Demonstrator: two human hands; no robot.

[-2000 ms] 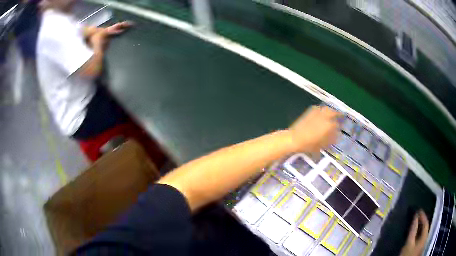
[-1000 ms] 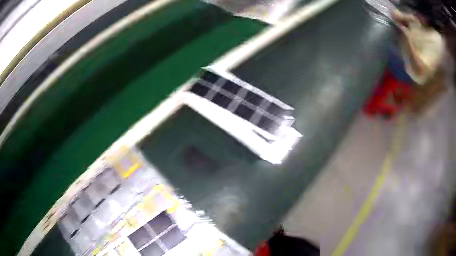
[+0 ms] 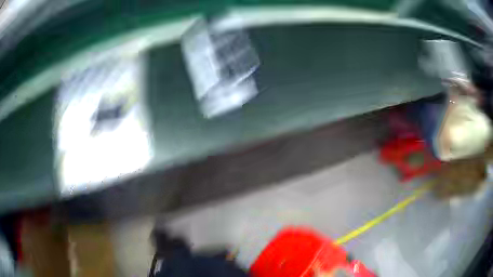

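Observation:
The frame is badly blurred, and neither of my hands is in view. A large whitish blister tray (image 3: 102, 154) lies on the dark green bench at the left, with a small dark patch of black pieces (image 3: 110, 112) on its upper middle. A stack of sticker sheets (image 3: 230, 94) lies on the bench to the right of the tray, white at its left side and lower end, dark on its upper right.
A red stool (image 3: 294, 254) stands on the grey floor at the bottom. Brown cardboard (image 3: 92, 251) is at the lower left. A person (image 3: 462, 130) sits at the far right near another red stool (image 3: 411, 157). The green conveyor (image 3: 124, 19) runs behind the bench.
The view has swung sharply and tilted down. The tray and sheet stack now appear farther off, and floor and a red stool show below. My hands, seen two seconds ago, are out of view.

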